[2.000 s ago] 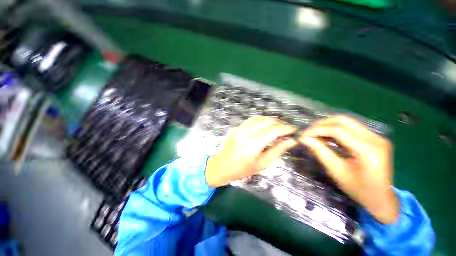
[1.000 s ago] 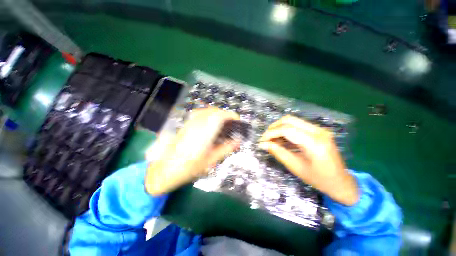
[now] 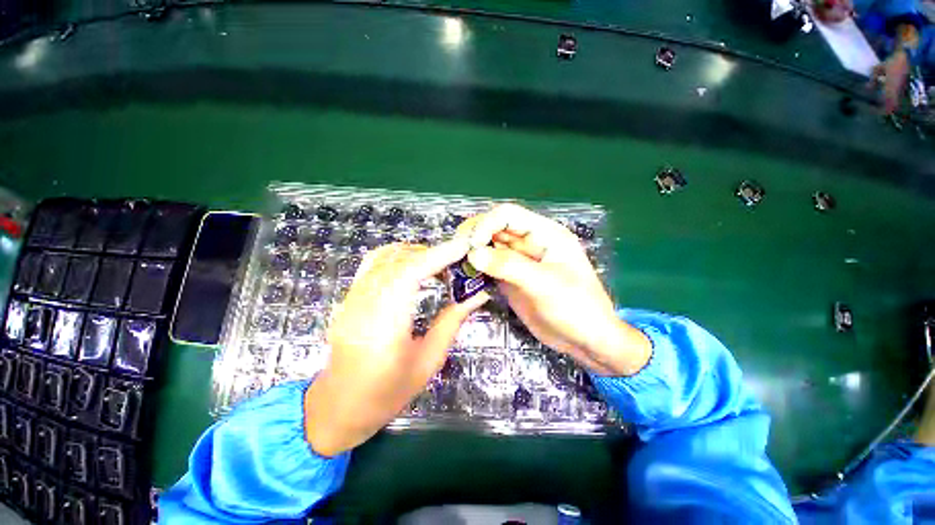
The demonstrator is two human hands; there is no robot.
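Note:
A small dark housing (image 3: 469, 283), yellowish inside, is held between both hands above the clear blister tray (image 3: 297, 354). My left hand (image 3: 384, 328) grips its lower left side between thumb and fingers. My right hand (image 3: 543, 282) has its thumb and fingertips at the upper edge, pinching something tiny over the housing; what it is cannot be made out. The clear tray holds rows of small dark round parts under strong glare, and my hands cover its middle.
A black blister tray (image 3: 92, 318) lies at left, with a dark phone-like slab (image 3: 212, 279) beside it. Small units (image 3: 749, 193) stand singly on the green surface beyond and at right. Another person's hand (image 3: 898, 77) is at top right; a blue sleeve (image 3: 892, 487) is at lower right.
The view has turned and shifted right and is sharper. My hands have come together from apart; the dark housing in my left hand now meets my right fingertips.

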